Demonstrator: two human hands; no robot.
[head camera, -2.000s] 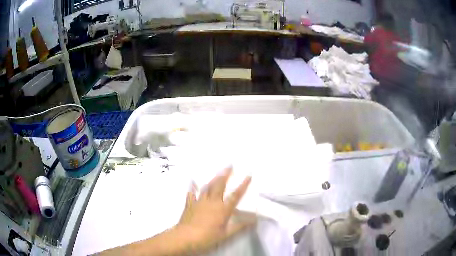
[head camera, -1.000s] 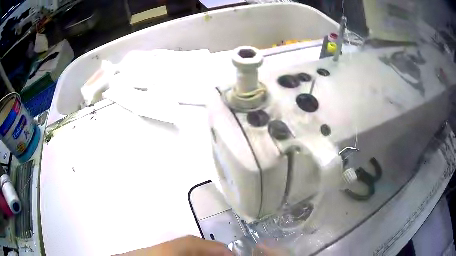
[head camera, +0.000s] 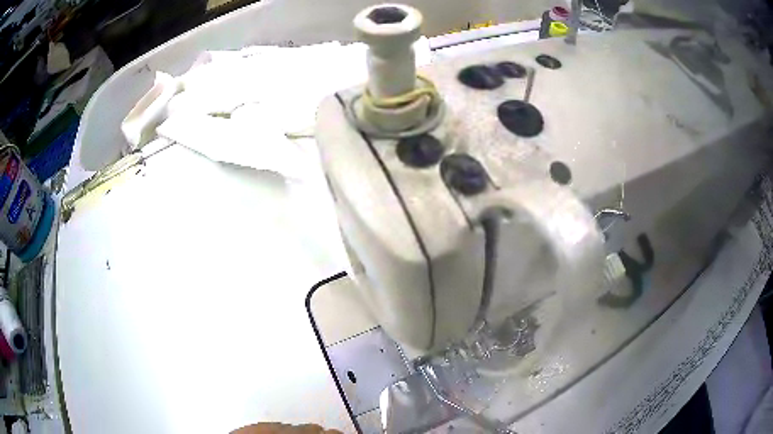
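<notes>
The off-white sewing machine head (head camera: 390, 229) fills the middle, with a pale upright knob (head camera: 392, 63) on top. The needle plate and slide plate (head camera: 364, 364) lie bare in the tabletop under it. Shiny metal and clear parts (head camera: 441, 381) near the needle are blurred. My left hand (head camera: 286, 429) shows only as a thin strip at the bottom edge, left of the plate; its fingers and anything in them are cut off. My right hand is out of the picture. White garment cloth (head camera: 246, 102) lies heaped behind the head, at the back left.
A raised white rim (head camera: 178, 51) runs round the back of the table (head camera: 169, 297). A tin can (head camera: 21, 203) and a white thread cone (head camera: 10, 326) stand at the left edge. Dark green scissors (head camera: 631, 271) lie under the machine arm.
The view has swung right and down from the cloth to the machine. My left hand has left the cloth pile and dropped almost out of view. Fingertips by the needle a second ago are gone.
</notes>
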